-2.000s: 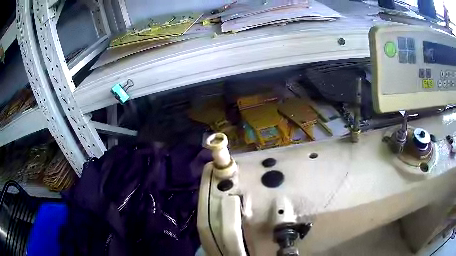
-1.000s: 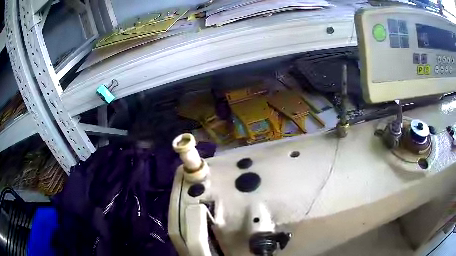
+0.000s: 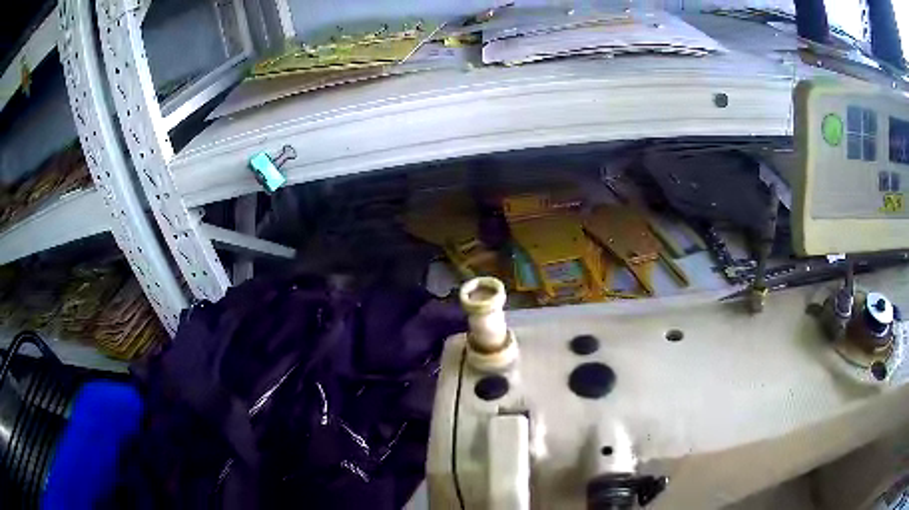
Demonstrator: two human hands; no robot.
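Observation:
The cream sewing machine (image 3: pixel 688 369) fills the lower right, with a cream-brass knob (image 3: pixel 484 317) standing on the left end of its head. A dark thread tension assembly (image 3: pixel 620 490) is on its face, cut by the bottom edge. The needle area is out of the picture. Dark purple garment pieces (image 3: pixel 299 379) with pale glints lie heaped left of the head. Neither of my hands is in view.
A blue bin (image 3: pixel 95 443) and black curved tubes (image 3: pixel 25 428) are at lower left. A white shelf (image 3: pixel 449 125) with a teal clip (image 3: pixel 267 170) crosses behind. Yellow-brown templates (image 3: pixel 548 244) lie beneath it. The control panel (image 3: pixel 847 199) is at right.
The camera view has shifted back and forth, so the machine, shelf and bin now sit further right than one second ago. The heap looks much the same.

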